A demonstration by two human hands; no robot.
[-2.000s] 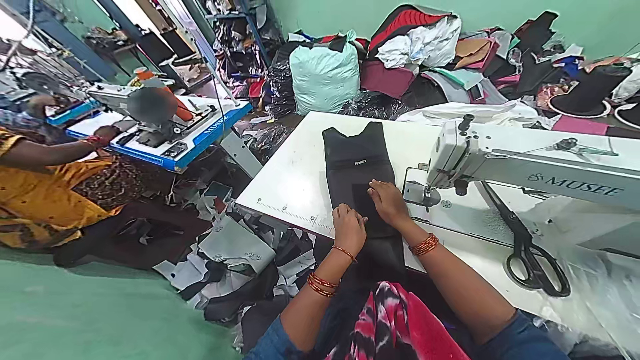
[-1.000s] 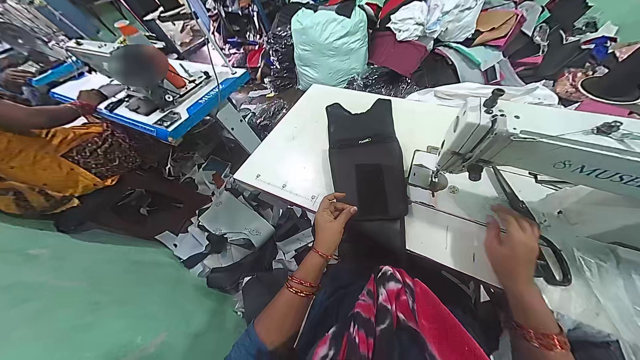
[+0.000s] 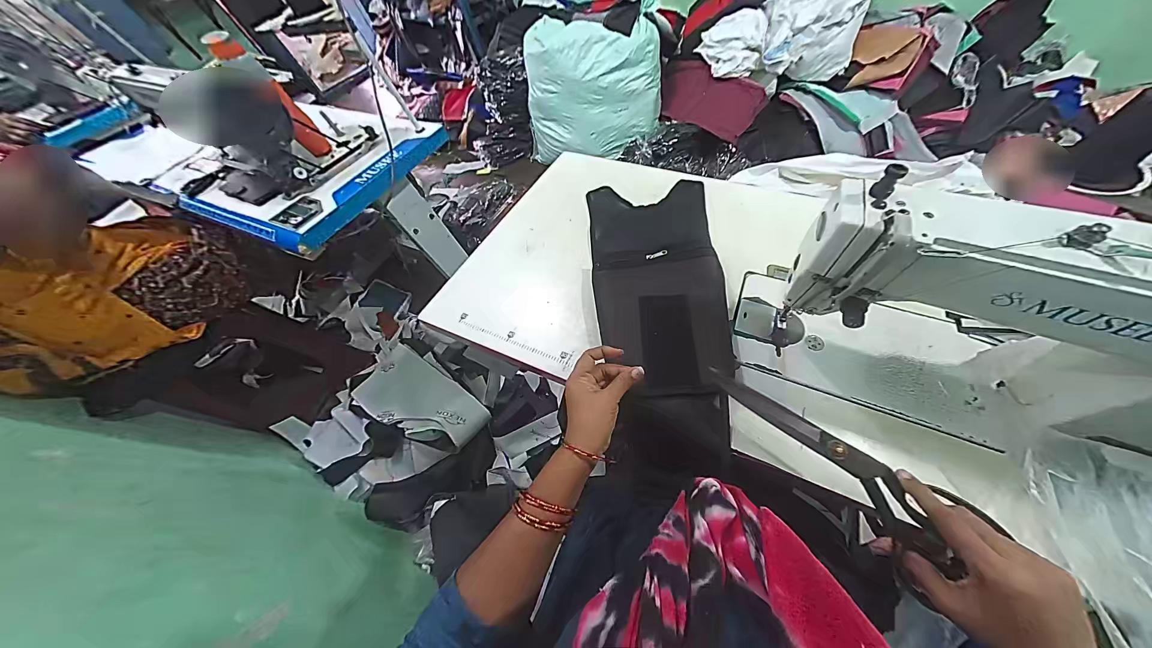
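Note:
A black fabric piece (image 3: 616,315) with a darker rectangular patch and a small light tag lies on the white sewing table (image 3: 522,261), its lower end hanging over the front edge. Beside its left edge is my left hand (image 3: 598,396), thumb and fingertips pinched together near the patch; whether a thread or edge is between them is too small to tell. My right hand (image 3: 981,567) grips the handles of large black scissors (image 3: 837,450). Their blades point left, with the tips at the fabric's right edge near the patch's lower corner.
To the right stands a white sewing machine (image 3: 990,288), its needle close to the fabric. Clear plastic (image 3: 1080,504) lies at the right front. Fabric scraps (image 3: 423,396) heap on the floor at left. A person in orange clothing (image 3: 108,297) sits by another sewing table (image 3: 333,216). Bags and cloth pile behind.
My right hand left the fabric, reached to the scissors on the table's right, and now holds them with the blades at the fabric. My left hand has stayed beside the fabric's left edge.

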